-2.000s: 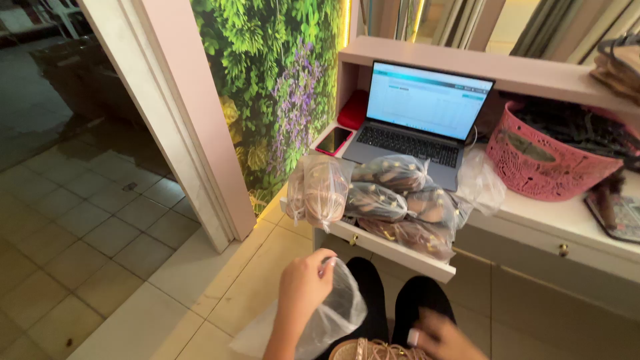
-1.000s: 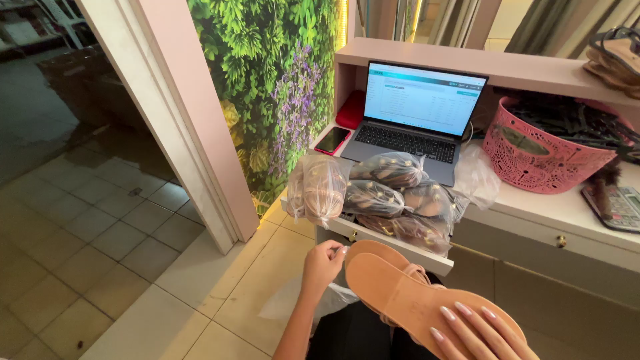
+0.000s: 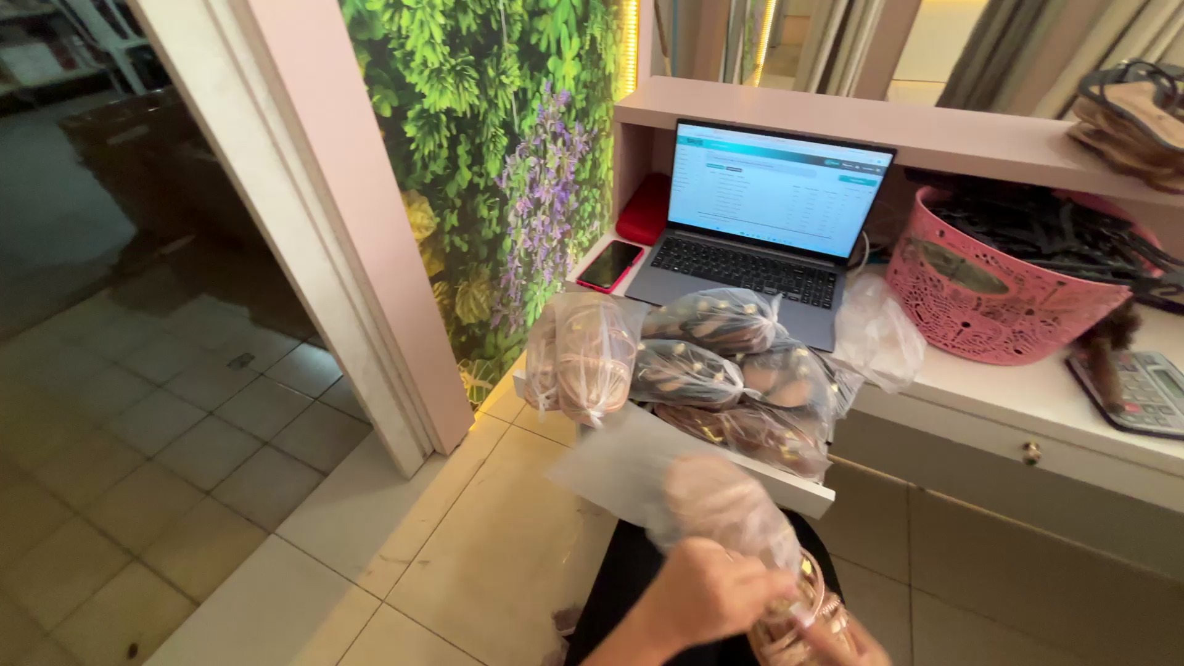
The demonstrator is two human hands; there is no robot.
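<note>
A pair of tan strappy sandals (image 3: 803, 606) sits above my lap, its soles partly inside a translucent plastic bag (image 3: 615, 467). My left hand (image 3: 717, 592) grips the bag's edge around the sandals. Fingers of my right hand (image 3: 837, 638) hold the strap end, low in the view and partly cut off by the frame. Just beyond, bagged sandals (image 3: 689, 375) lie heaped on an open white drawer (image 3: 795, 490), and a bagged pinkish pair (image 3: 583, 361) rests at its left side.
Behind the drawer stand an open laptop (image 3: 745, 264) and a red-cased phone (image 3: 610, 265). A pink basket (image 3: 1008, 305) of black items, a crumpled plastic bag (image 3: 879, 333) and a calculator (image 3: 1142, 393) are on the right of the desk. A pink-edged door frame (image 3: 370, 231) rises at left.
The sandals, held bare in my right hand a second ago, are now partly inside the plastic bag. Both hands have come together around them.
</note>
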